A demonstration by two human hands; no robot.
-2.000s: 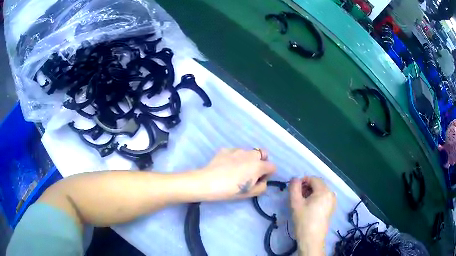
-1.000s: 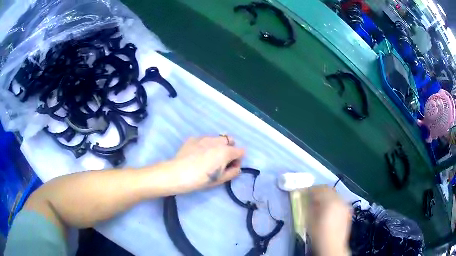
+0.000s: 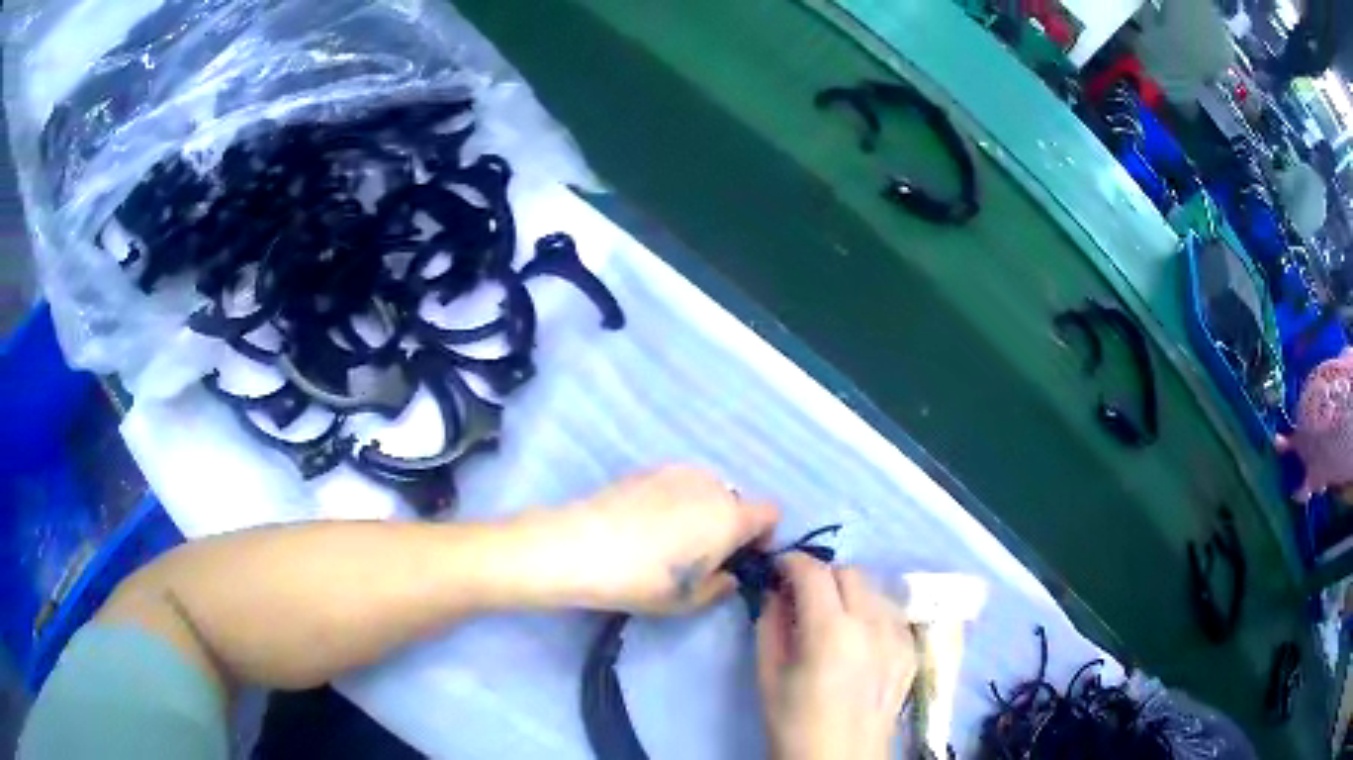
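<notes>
My left hand [image 3: 675,542] and my right hand [image 3: 838,646] meet over the foam and grip small black parts [image 3: 760,569], likely a yoke at the headband's end; the fingers hide most of them. Thin dark ends stick out above the right fingers. The padded black headband [image 3: 606,690] curves down from under my left wrist to the bottom edge. The mallet [image 3: 941,609] lies right beside my right hand, white head up, pale yellow handle partly hidden.
Black yokes [image 3: 356,356] are heaped at left, spilling from a clear plastic bag [image 3: 223,74]. A tangled pile of thin pieces [image 3: 1091,720] lies at lower right. Headband assemblies [image 3: 1143,379] sit along the green belt [image 3: 831,267]. A blue bin [image 3: 74,490] is at far left.
My right hand has let go of the mallet, now lying on the foam, and has moved left to my left hand. The two curved parts seen below the hands are now bunched at the fingers.
</notes>
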